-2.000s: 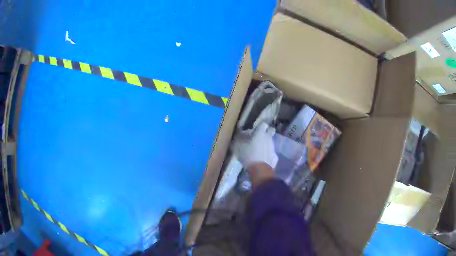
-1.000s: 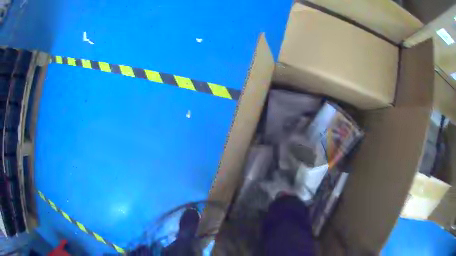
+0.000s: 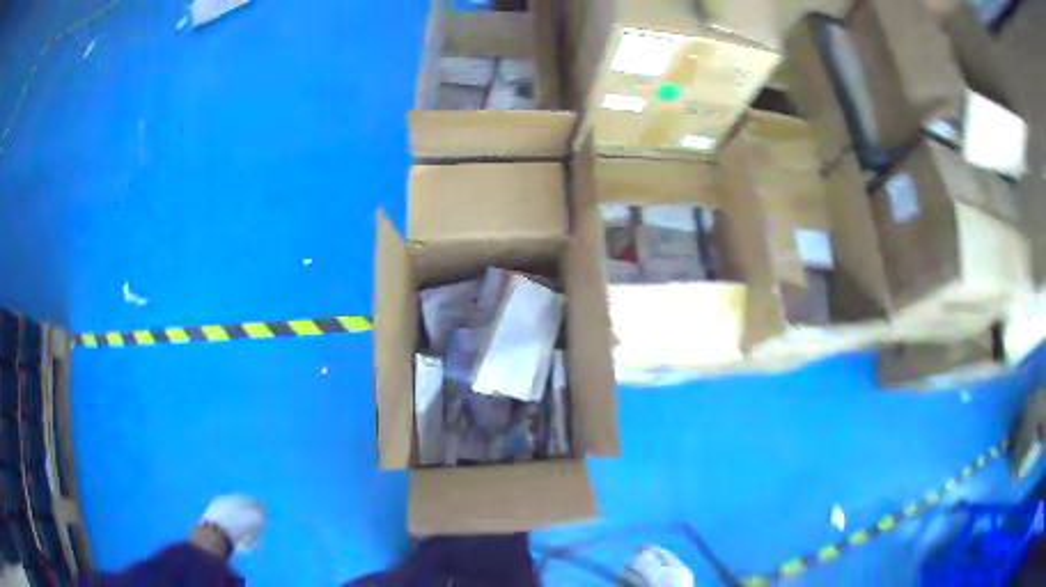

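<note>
An open brown carton [image 3: 396,355] stands on the blue floor in front of me, its flaps up or spread. Inside, a white box-like packet [image 3: 518,344] lies tilted on top of several grey and whitish packets. My left hand [image 3: 235,519], in a white glove, is low at the left, away from the carton; nothing shows in it, but its fingers are blurred. A white shape at the bottom edge, right of the carton, may be my gloved right hand [image 3: 660,569]; it is cut off and unclear.
More open cartons [image 3: 677,315] with packets stand right of the front carton and behind it. A closed, labelled carton [image 3: 677,98] is at the back. Yellow-black tape [image 3: 264,330] crosses the floor. Stacked dark items [image 3: 29,424] stand at the left edge. Thin dark lines cross the bottom right.
The gloved hand that was inside the carton is out of it. The view has drawn back and turned right, showing more cartons. The printed packet's bright picture no longer shows; a white packet lies on top.
</note>
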